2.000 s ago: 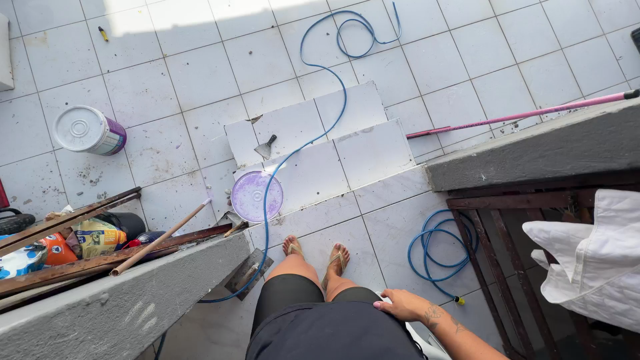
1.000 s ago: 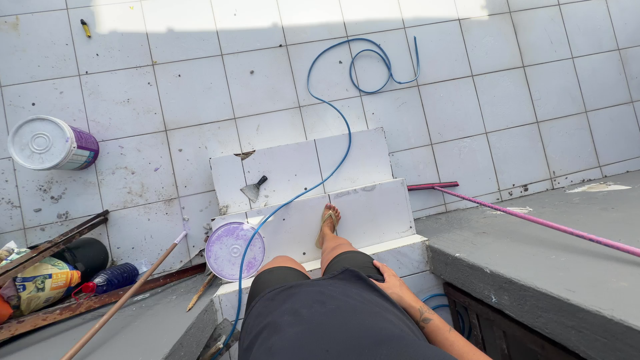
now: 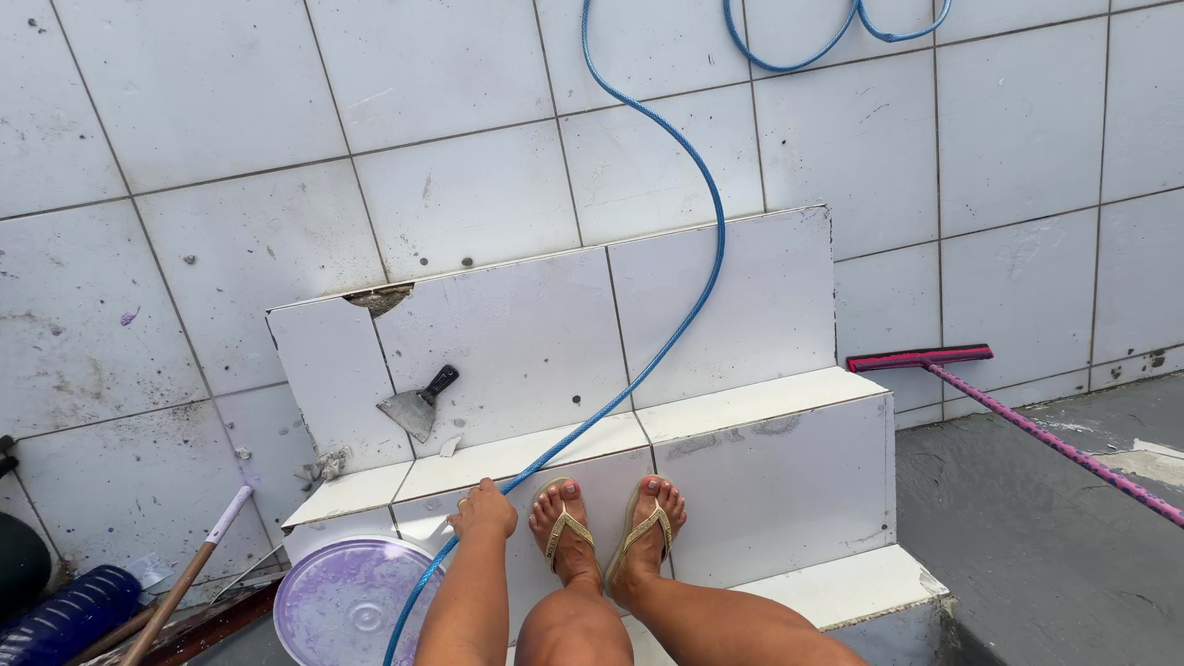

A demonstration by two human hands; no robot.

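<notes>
My left hand [image 3: 483, 509] is low over the steps, its fingers bent, right beside the blue hose [image 3: 680, 328] and near the rim of a purple-stained round lid [image 3: 356, 601]. Whether the fingers hold the hose or a pale thing by the lid cannot be told. From the hand, the hose curves up across both steps onto the tiled floor. A putty knife [image 3: 421, 400] with a black handle lies on the lower step, left of the hose. My right hand is out of view. My feet in flip-flops stand side by side on the upper tiled step [image 3: 786, 481].
A squeegee [image 3: 920, 358] with a pink pole lies at the right by a grey ledge [image 3: 1045, 518]. At lower left are a wooden pole [image 3: 185, 583], a dark blue plastic bottle [image 3: 79, 610] and a dark round container [image 3: 20, 564]. The step edge has a broken corner [image 3: 379, 299].
My left hand has come into view beside the hose, and my right hand has left it. Both feet now show on the step, where one showed before. The view has moved closer to the steps.
</notes>
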